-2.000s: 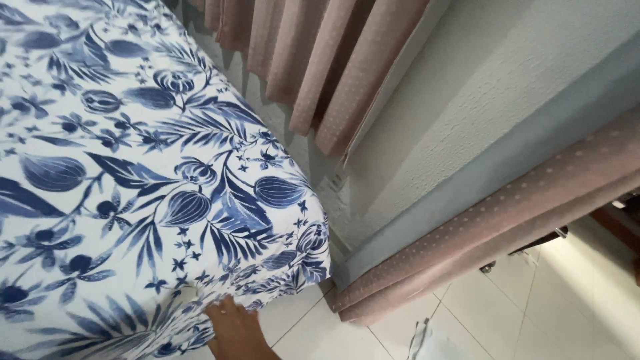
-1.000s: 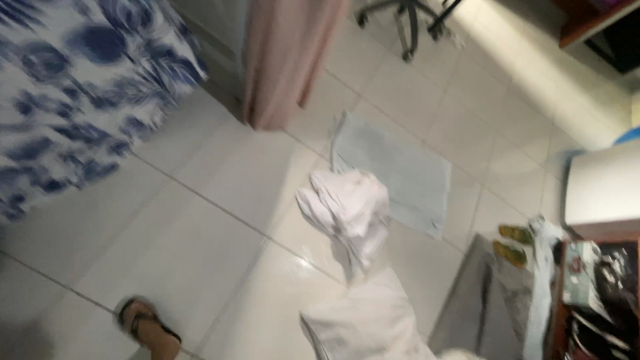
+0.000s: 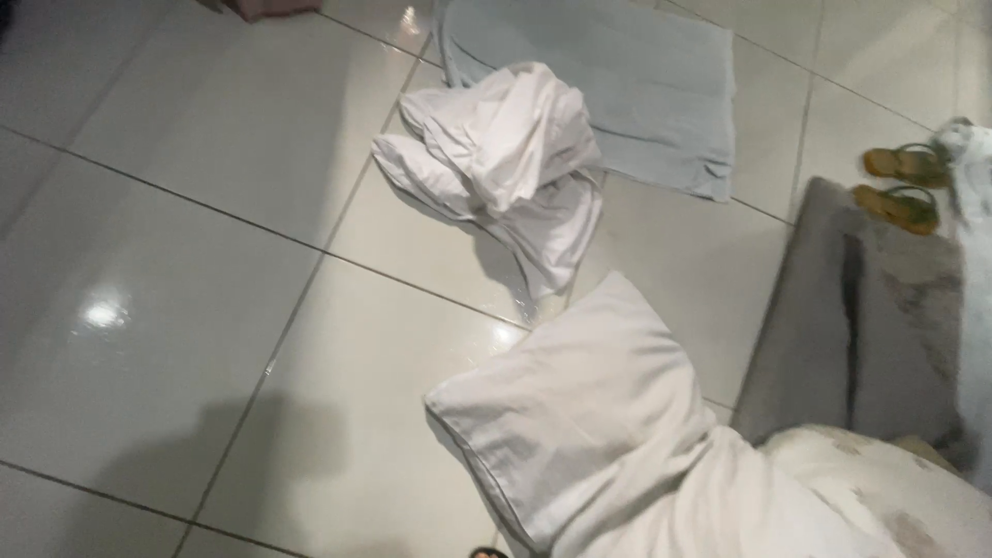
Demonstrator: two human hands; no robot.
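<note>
Neither my left hand nor my right hand shows in the head view. A crumpled white cloth (image 3: 511, 147) lies on the tiled floor, partly over the edge of a flat light blue-grey cloth (image 3: 666, 93). Nearer to me, a white pillow or pillowcase (image 3: 573, 395) lies with its corner pointing left. It adjoins rumpled pale fabric (image 3: 721, 504) at the lower right, part of which bears a faint brownish pattern.
A grey mat (image 3: 806, 310) is on the right, with a pair of yellowish-brown sandals (image 3: 903, 209) at its far end and white fabric (image 3: 976, 201) beside them. The hem of a pink curtain (image 3: 271, 6) shows at the top left.
The view has swung from the bed with the blue leaf-patterned sheet to the floor. A hand at that sheet's edge two seconds ago is out of view now.
</note>
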